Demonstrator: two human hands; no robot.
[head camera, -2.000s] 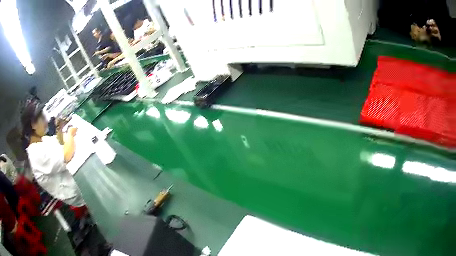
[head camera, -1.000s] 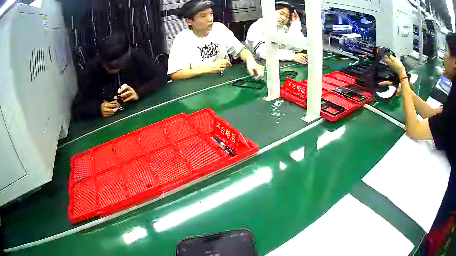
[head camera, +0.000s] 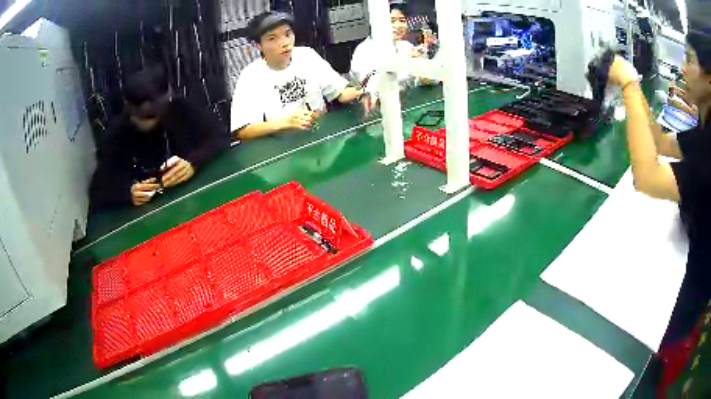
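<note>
A dark phone-like slab (head camera: 310, 386) with rounded corners shows at the bottom edge, cut off by the frame. Neither of my hands is in the picture, so what holds or supports the slab is hidden. The glossy green conveyor belt (head camera: 436, 292) runs behind it. Beyond the belt lies a large red mesh tray (head camera: 195, 261) with grid sections and white characters on its right end. A small dark part (head camera: 318, 238) lies in the tray's right end.
A second red tray (head camera: 487, 148) with black frames and a stack of black trays (head camera: 557, 111) stand beyond white uprights (head camera: 455, 101). White sheets (head camera: 538, 362) line the near right edge. A person (head camera: 663, 148) stands at right; several sit opposite. A white machine (head camera: 31, 171) stands at left.
Since one second ago, the view has shifted slightly, and the slab shows lower and further left. The person at right has raised their hands with a dark item. Two seconds ago the view faced elsewhere.
</note>
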